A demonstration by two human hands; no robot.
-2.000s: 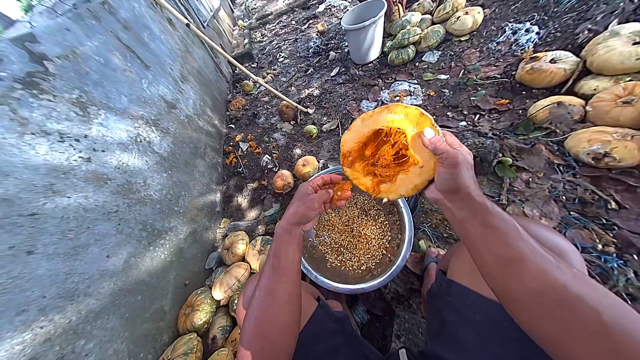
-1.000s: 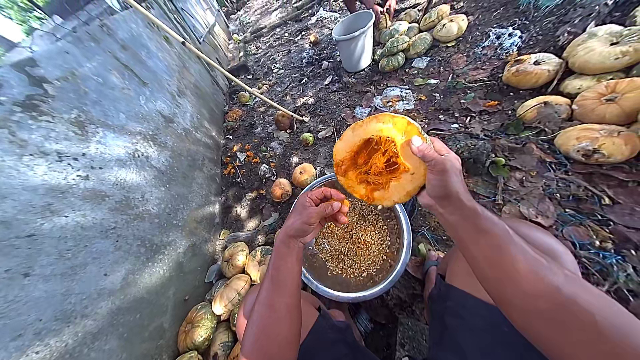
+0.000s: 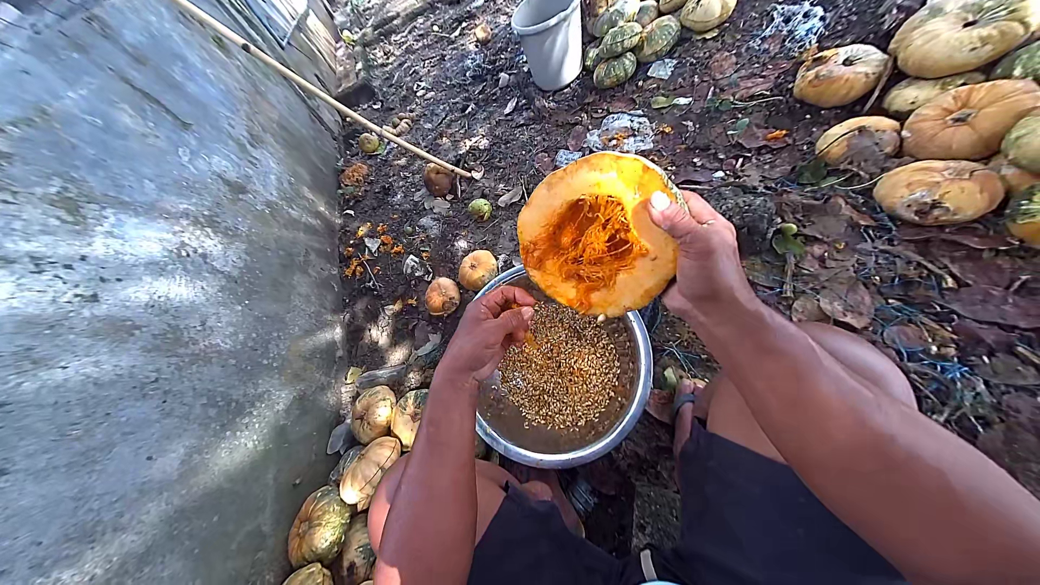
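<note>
My right hand (image 3: pixel 703 252) grips a cut pumpkin half (image 3: pixel 552 199) by its right side, thumb on the pale orange cut face, the hollow with stringy orange pulp turned toward me. Below it a round metal basin (image 3: pixel 642 382) stands on the ground, with many pale pumpkin seeds (image 3: pixel 561 374) in it. Over the basin's left part is my left hand (image 3: pixel 487 333), fingers curled, with a bit of orange pulp at the fingertips. It is just left of the half's lower edge. One seed clings to that lower edge.
A concrete wall (image 3: pixel 171 284) runs along the left, whole pumpkins (image 3: pixel 370 471) piled at its foot. A bamboo pole (image 3: pixel 349 114) slants from it. Small pumpkins (image 3: pixel 478 270) lie beyond the basin. A grey bucket (image 3: pixel 552 49) stands at the back; more pumpkins (image 3: pixel 938 191) lie at the right.
The orange pulp in my left fingers looks smaller than two seconds ago. Another person's hands, seen by the bucket one second ago, are out of view. My right hand still holds the pumpkin half.
</note>
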